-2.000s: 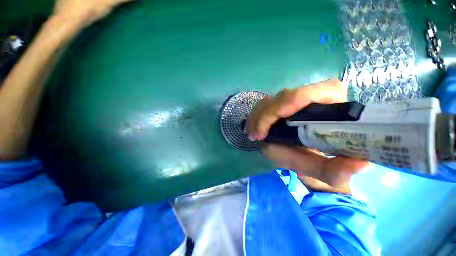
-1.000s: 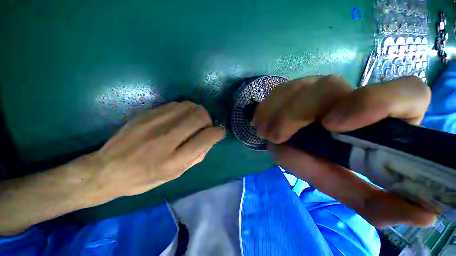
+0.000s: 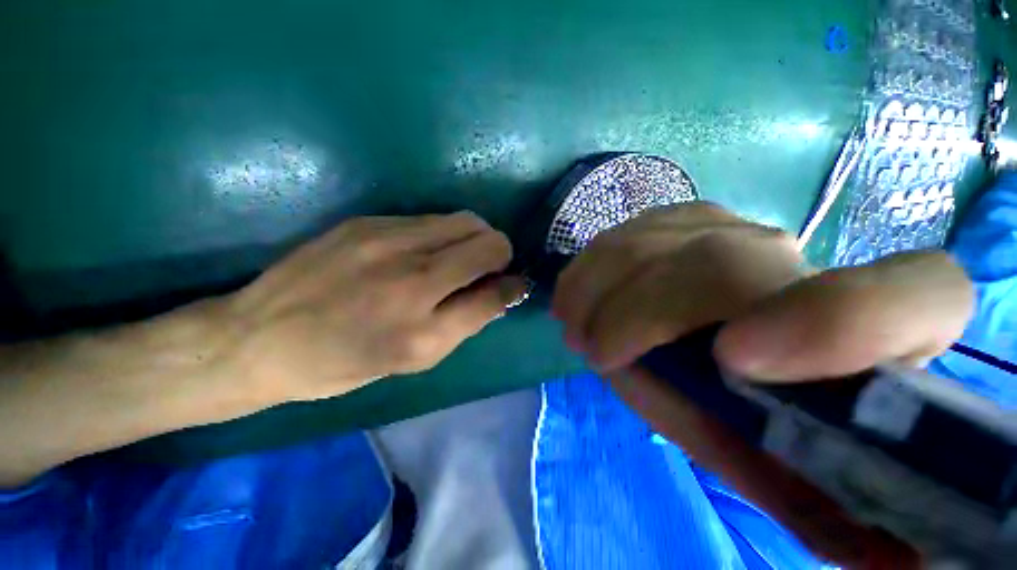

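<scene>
My right hand is wrapped around the electric screwdriver, which has a black grip and a pale labelled body and runs off the lower right. Its nose points left toward my left hand; the tip is hard to make out. My left hand has its fingertips closed on a small shiny part, mostly hidden, likely the small round module. The round screw dish, silver and dotted with a dark rim, lies on the mat just behind my right hand, partly covered by it.
The green mat covers the bench. A clear blister tray with shiny pockets stands at the upper right, with a thin pale stick beside it. Small dark shiny parts lie beyond it. Blue clothing shows at the right edge.
My left hand came in from the upper left and now sits beside the screwdriver nose. My right hand moved the screwdriver off the dish toward me. The dish appears farther up and right.
</scene>
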